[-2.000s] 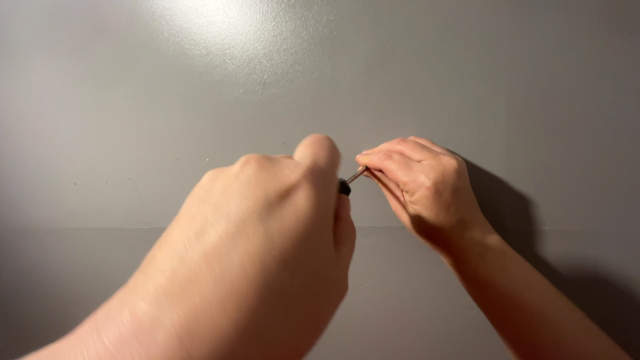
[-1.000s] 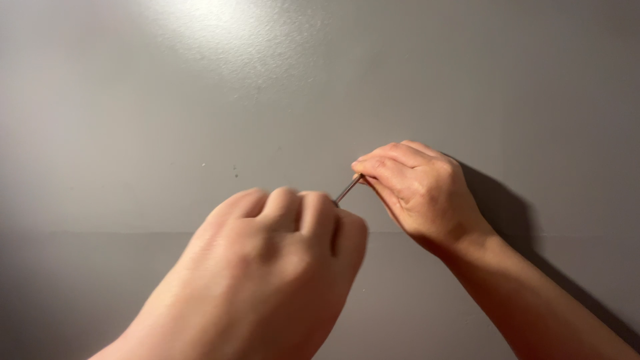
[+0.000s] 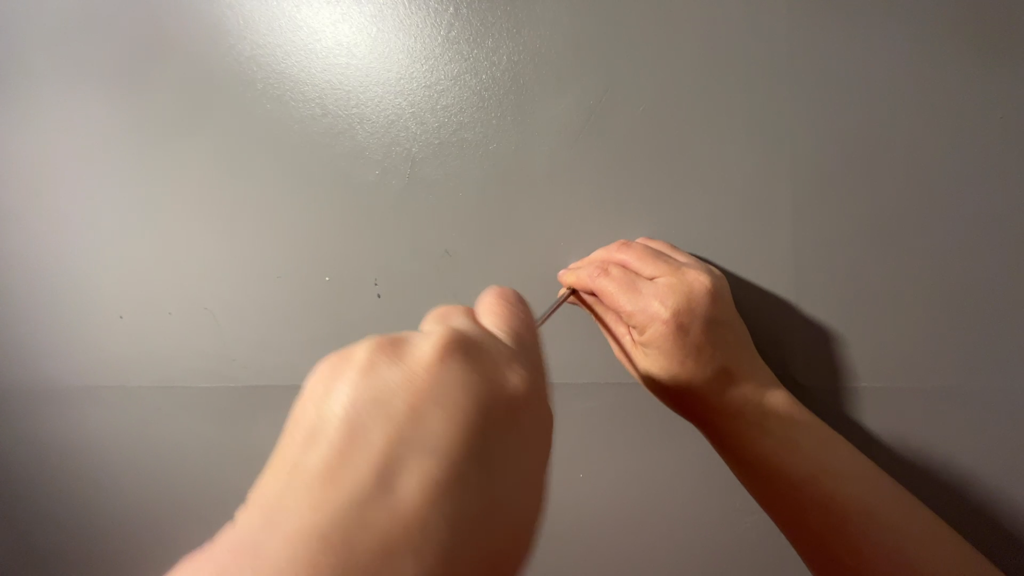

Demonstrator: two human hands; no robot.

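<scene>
My left hand [image 3: 424, 432], slightly blurred, is closed around the near end of a thin metal shaft [image 3: 554, 309], likely a screwdriver's, whose handle the fingers hide. The shaft slants up and right from the left hand to the fingertips of my right hand [image 3: 668, 320]. Thumb and fingers of the right hand pinch together at the shaft's far tip. Whatever small thing may be between those fingertips is hidden.
Behind both hands is a grey painted surface [image 3: 480, 208] with a glare patch at the top. A thin horizontal seam [image 3: 200, 386] crosses it below the middle. Small dark specks lie left of the hands, and the right arm casts a shadow.
My left hand has turned at the wrist, its knuckles shifting between the frames. A dark part of the tool showed by its thumb two seconds ago and is now hidden. The right hand has hardly moved.
</scene>
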